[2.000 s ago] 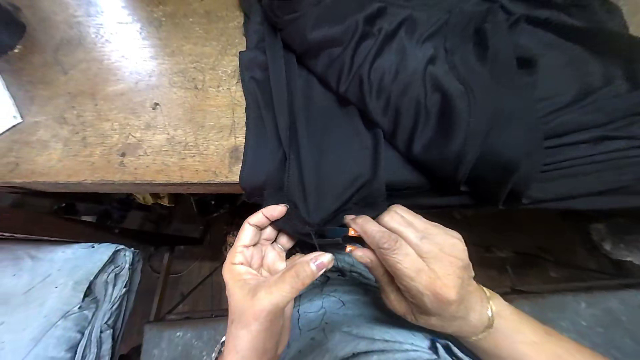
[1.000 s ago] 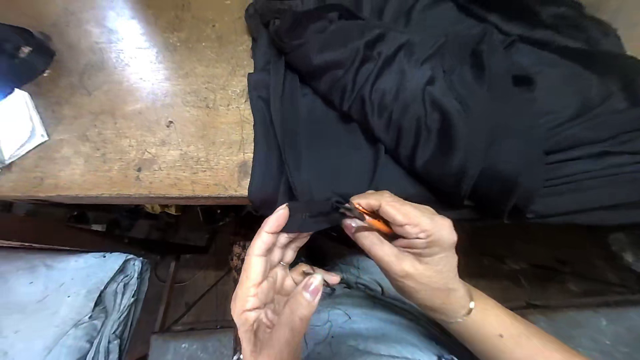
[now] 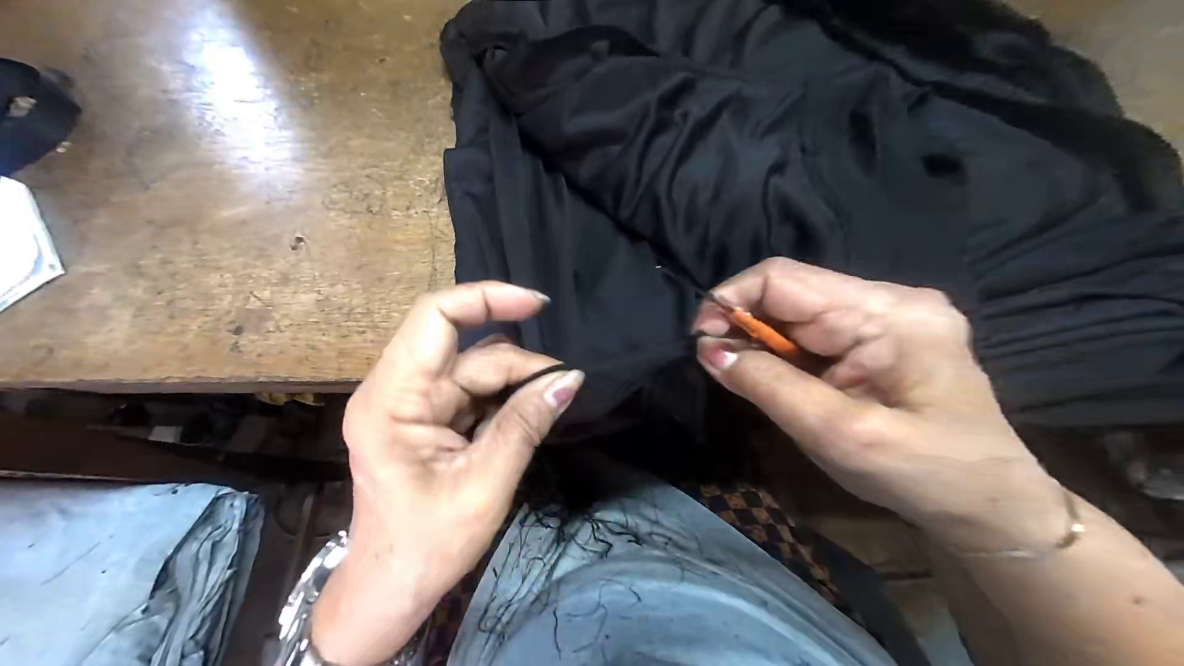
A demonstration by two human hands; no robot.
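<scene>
A black garment [image 3: 786, 176] lies bunched over the table, and its lower edge hangs down behind my hands. My right hand [image 3: 832, 379] holds a small orange-handled tool [image 3: 763, 333] with a thin dark metal tip, possibly a seam ripper; its thumb and index finger also pinch dark material. Between the thumb and a bent finger of my left hand [image 3: 453, 425] is a thin black strand or edge of cloth [image 3: 539, 374], while its index finger is raised. Whether that strand joins the garment cannot be told against the dark cloth.
The worn wooden table [image 3: 351, 231] ends just beyond my hands. At its left are a dark rounded object [image 3: 37, 116] and a white, plate-like object [image 3: 23, 245]. Folded grey-blue cloth [image 3: 102, 564] lies lower left. Loose black threads [image 3: 592, 546] cover the light blue cloth over my lap.
My hands have moved apart. The black band that stretched between them one second ago is no longer held out flat. The orange tool stays in my right hand.
</scene>
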